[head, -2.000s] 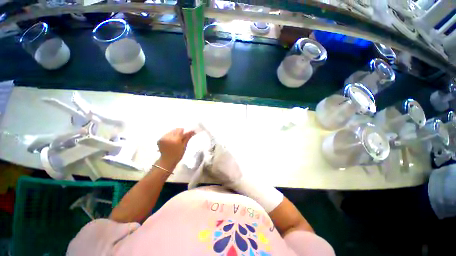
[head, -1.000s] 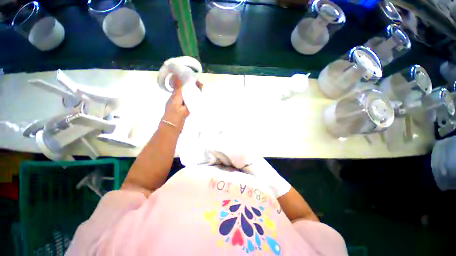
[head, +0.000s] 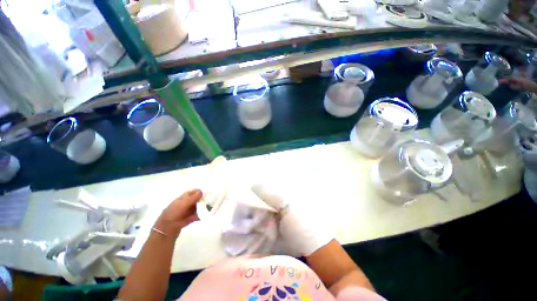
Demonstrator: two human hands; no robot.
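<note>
My bare left hand point(head: 184, 211), with a thin bracelet on the wrist, holds a white moulded part point(head: 216, 187) over the bench; overexposure blurs its shape. My right hand point(head: 299, 228), in a white glove, holds a crumpled whitish-grey cloth point(head: 248, 230) close to the part, in front of my body. I cannot tell whether cloth and part touch. A pile of white moulded parts point(head: 97, 244) lies on the bench at the left.
The white bench point(head: 324, 176) carries clear containers point(head: 412, 167) at the right. More clear containers point(head: 254, 109) stand on the dark green conveyor. A green post point(head: 191, 120) rises before an upper shelf with a tan ring point(head: 160, 29). A green crate edge point(head: 88, 291) shows below left; a hand point(head: 523, 84) shows far right.
The view has tilted up and shows the shelf. My right hand and cloth have moved forward from my body. The white part has come back towards me, and its round foot no longer shows clearly.
</note>
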